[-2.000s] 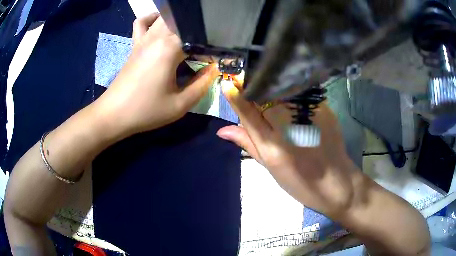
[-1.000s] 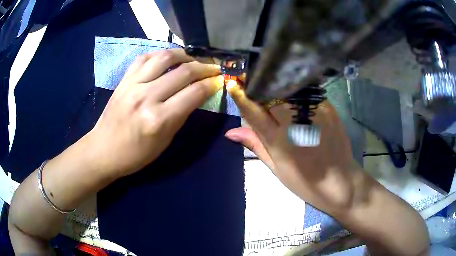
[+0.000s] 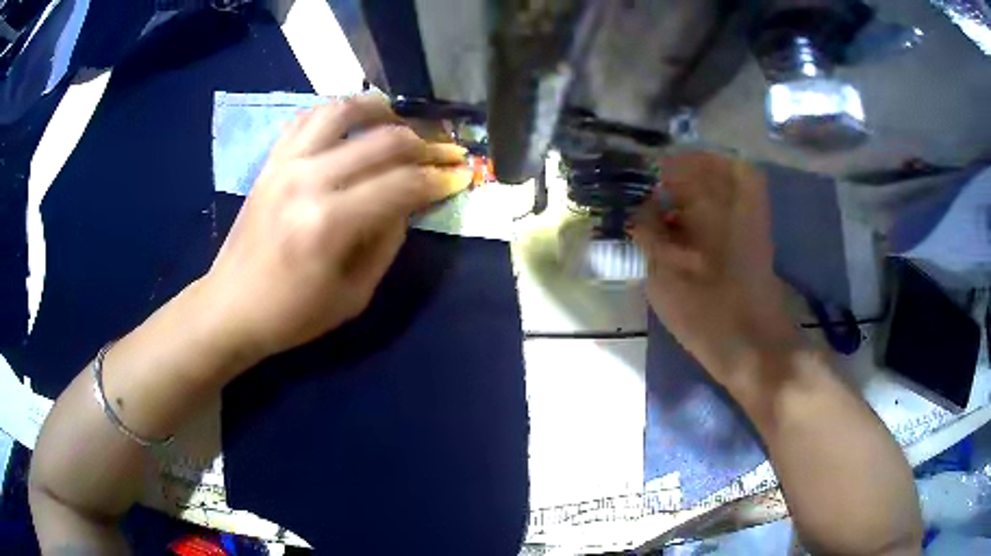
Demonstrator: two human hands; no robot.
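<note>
A dark panel [image 3: 380, 424] lies in front of me, its upper edge at the needle area. A pale blue-grey strip [image 3: 241, 141] runs along it, partly under my left hand. My left hand [image 3: 326, 206] presses its fingertips on the strip beside the orange-red presser foot [image 3: 481, 168]; whether it pinches the cloth I cannot tell. My right hand [image 3: 712, 261] is right of the needle, behind the tension dial [image 3: 616, 261], blurred, with its fingers partly hidden. The sewing machine head [image 3: 652, 54] covers the top.
A grey-blue piece [image 3: 695, 424] lies under my right forearm. A black flat rectangle [image 3: 932, 335] is at the far right, with a dark looped end [image 3: 837, 324] beside it. A red-orange item [image 3: 199, 545] shows at the lower left. Printed measuring marks [image 3: 587, 515] run along the table's front edge.
My right hand has left the presser foot and moved right. My left hand stays by the foot, its fingers now bunched closer together. The view has shifted, and the bed right of the needle is now exposed.
</note>
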